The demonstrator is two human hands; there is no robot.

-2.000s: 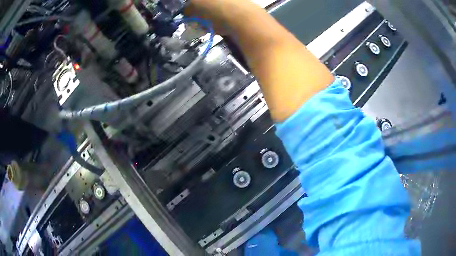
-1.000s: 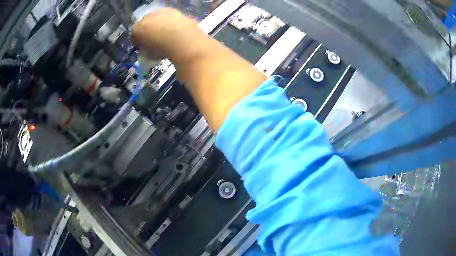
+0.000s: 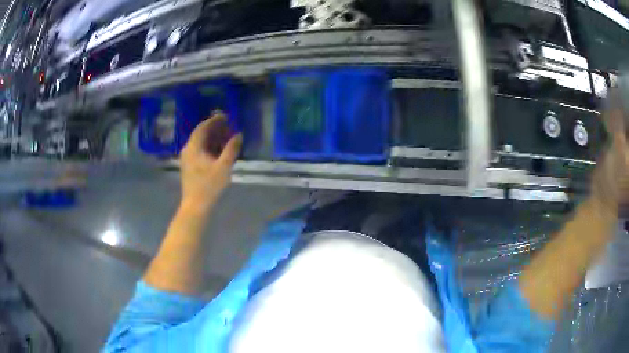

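Observation:
My left hand [image 3: 208, 155] is at the near side of a blue bin [image 3: 158, 141], its fingers bent over the bin's front edge and its thumb apart; blur hides whether it holds anything. A second pair of blue bin compartments [image 3: 358, 117] is to its right, on the belt side of the near rail. My right hand [image 3: 610, 162] is blurred at the right picture edge, close to two round silver-white parts [image 3: 552, 125] on the dark green belt [image 3: 427, 120]. Its fingers and anything in them cannot be made out.
A pale upright frame bar [image 3: 473, 103] crosses the belt between the bins and the round parts. Long silver rails [image 3: 290, 52] run behind the bins. Another rail [image 3: 400, 183] runs along the near edge. A large white rounded shape [image 3: 338, 296] fills the bottom centre. A small blue object [image 3: 50, 198] is far left.
The view has swung from the dispensing area to the near belt and bins. The arm that reached across into the machine is no longer there; both hands are now apart, left and right.

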